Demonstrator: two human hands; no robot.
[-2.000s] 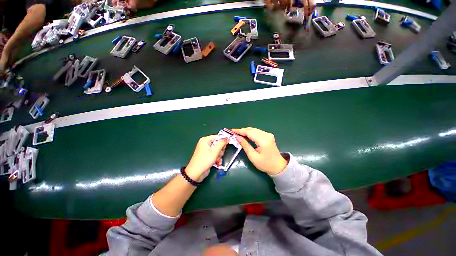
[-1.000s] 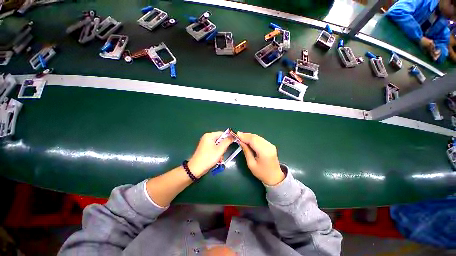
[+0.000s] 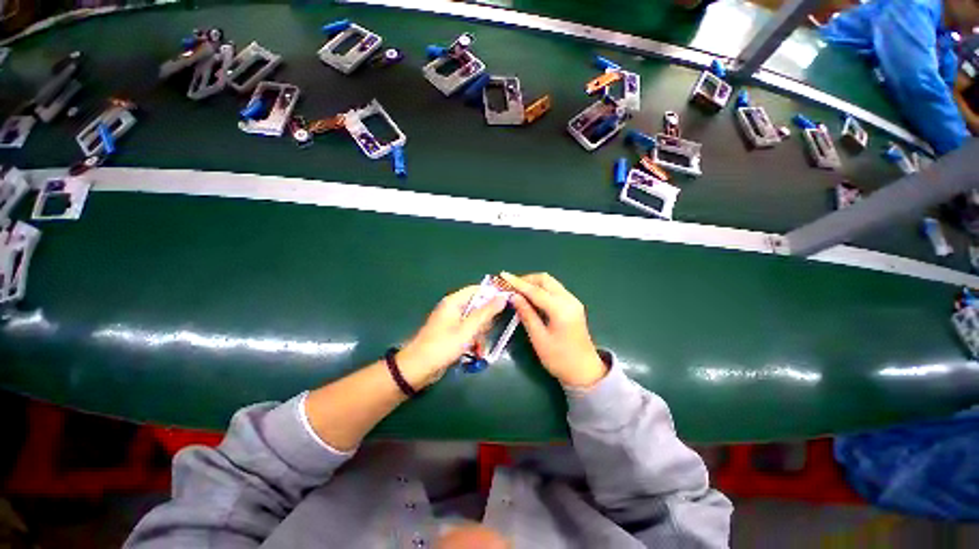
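Observation:
A white rectangular housing (image 3: 501, 337) is held tilted between my two hands above the green worktop. My left hand (image 3: 449, 330) grips its left side, with the thumb near the top end. My right hand (image 3: 556, 330) holds its upper right corner with the fingertips. A small orange-brown striped part (image 3: 500, 284) shows at the top end between my fingertips. A blue cell (image 3: 473, 365) hangs at the lower end, below my left hand. My fingers hide much of the housing.
Several housings with blue cells and wired parts lie on the dark green belt (image 3: 451, 161) beyond a pale metal strip (image 3: 429, 211). More housings (image 3: 13, 257) sit at the left edge. A grey post (image 3: 891, 198) slants at the right. A person in blue (image 3: 912, 75) is at the upper right.
The view has turned, so the belt and its housings appear shifted. The orange-brown striped part shows more clearly than one second ago. Both hands stay on the housing with small finger movements.

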